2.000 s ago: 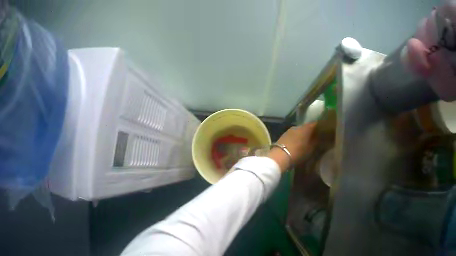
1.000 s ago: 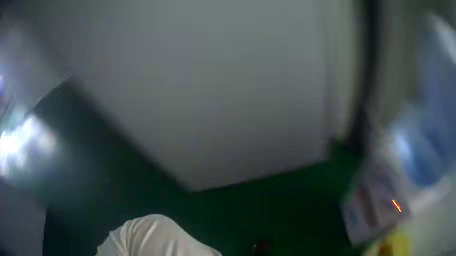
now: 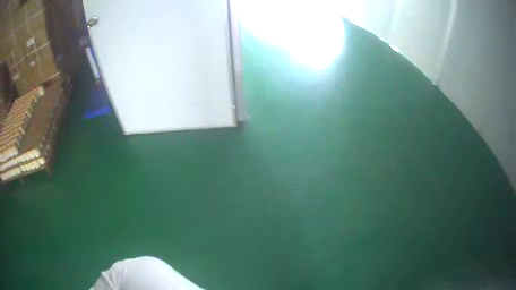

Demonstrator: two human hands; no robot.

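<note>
Neither my left hand nor my right hand is in the picture. A white sleeve or piece of clothing [image 3: 148, 275] shows at the bottom edge, left of the middle, with no hand visible on it. Nearest in front of me is the green floor [image 3: 271, 209]. Beyond it a white door [image 3: 164, 68] with a metal handle stands at the upper left of the middle.
Stacked brown cartons [image 3: 33, 48] stand at the upper left, beside rows of pale-ended pieces [image 3: 22, 127] on a low stand. A blue item [image 3: 97, 112] lies by the door. A pale wall [image 3: 481, 73] curves down the right side. Bright glare covers the top middle.
The view has turned away from the bin, dispenser and rack to the floor and door. The hand at the rack two seconds ago is out of the picture.
</note>
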